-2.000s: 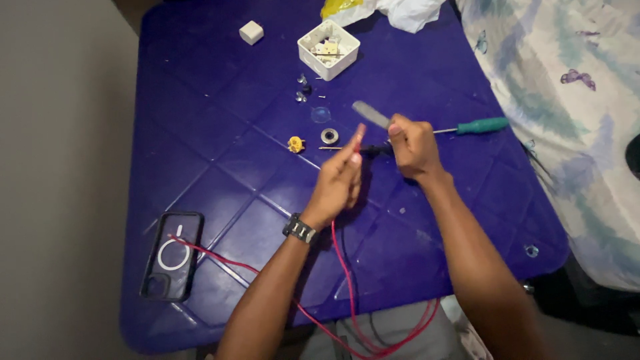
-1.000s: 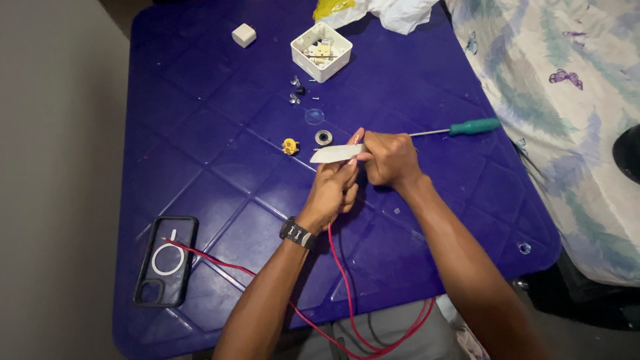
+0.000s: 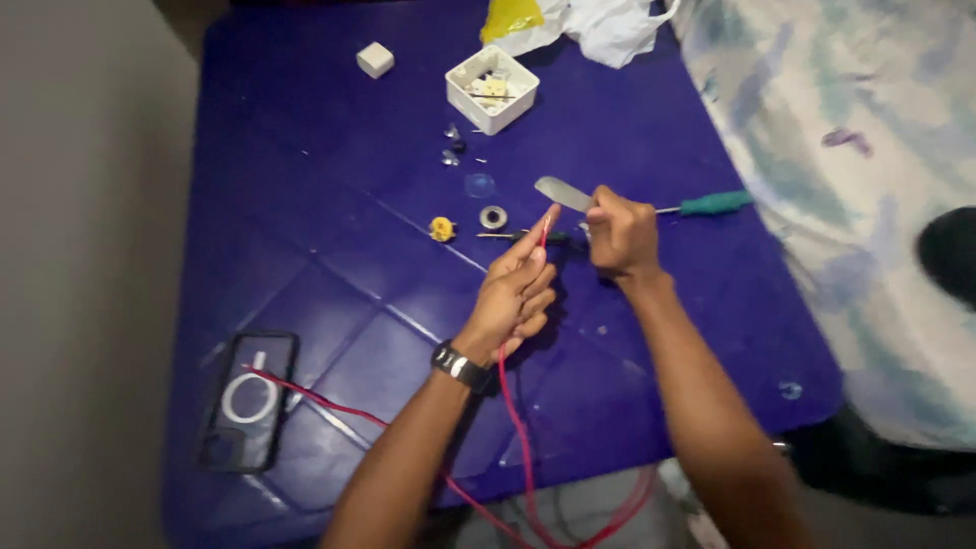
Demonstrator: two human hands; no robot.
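Observation:
My left hand (image 3: 518,293) pinches a red wire (image 3: 512,408) near its end, which lies along the index finger with its tip looking bare. My right hand (image 3: 624,232) grips a knife whose flat blade (image 3: 564,195) points up and left, just beyond the wire's end and apart from it. Under and between the hands lies a dark-handled screwdriver (image 3: 499,236). A screwdriver with a green handle (image 3: 715,203) rests right of my right hand. Beyond my left hand are a metal ring (image 3: 493,218) and a yellow round part (image 3: 441,229). The wire's other end crosses a phone.
A white square box (image 3: 492,114) holding small parts stands at the back, with a white block (image 3: 375,59) to its left. Small clear and dark pieces (image 3: 451,158) lie nearer. Plastic bags (image 3: 610,30) sit behind. The phone (image 3: 250,402) is at left; patterned cloth (image 3: 854,229) at right.
One second ago the blade lay across the fingers of my left hand, pointing left. Now my right hand holds it away from the wire, angled up, and the wire's end shows.

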